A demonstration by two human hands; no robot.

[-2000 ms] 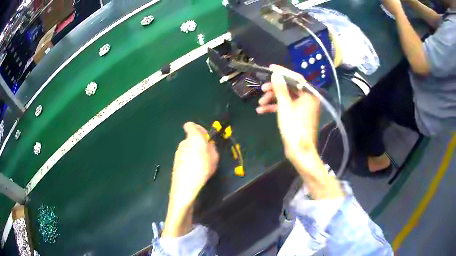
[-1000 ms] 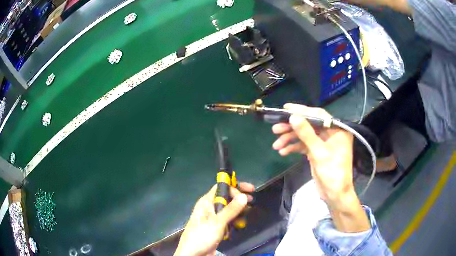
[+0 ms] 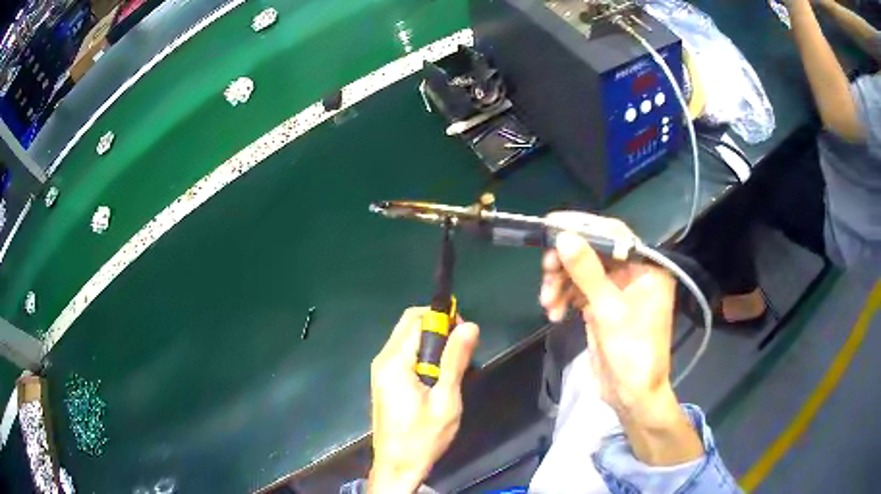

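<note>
My right hand (image 3: 628, 328) holds the soldering iron (image 3: 512, 230) by its dark grip, with the coppery metal front pointing left over the bench. My left hand (image 3: 420, 386) is closed around the yellow-and-black handles of the pliers (image 3: 438, 333). The dark jaws point up and meet the underside of the iron's metal front. Whether they grip it or only touch it I cannot tell. The pale feed tube (image 3: 697, 309) runs back from the iron. A thin dark loose rod (image 3: 307, 323) lies on the bench (image 3: 241, 386) to the left.
The solder station (image 3: 589, 96) stands at the back right, with the black iron stand (image 3: 464, 85) on its left and a clear plastic bag (image 3: 729, 72) behind. White clusters (image 3: 240, 91) lie on the green belt. Green pieces (image 3: 85, 415) lie at far left. Another person's arm (image 3: 826, 72) shows at right.
My left hand has taken hold of the pliers and raised them to the iron's metal front. My right hand has brought the iron from the stand area to a spot over the bench nearer me.
</note>
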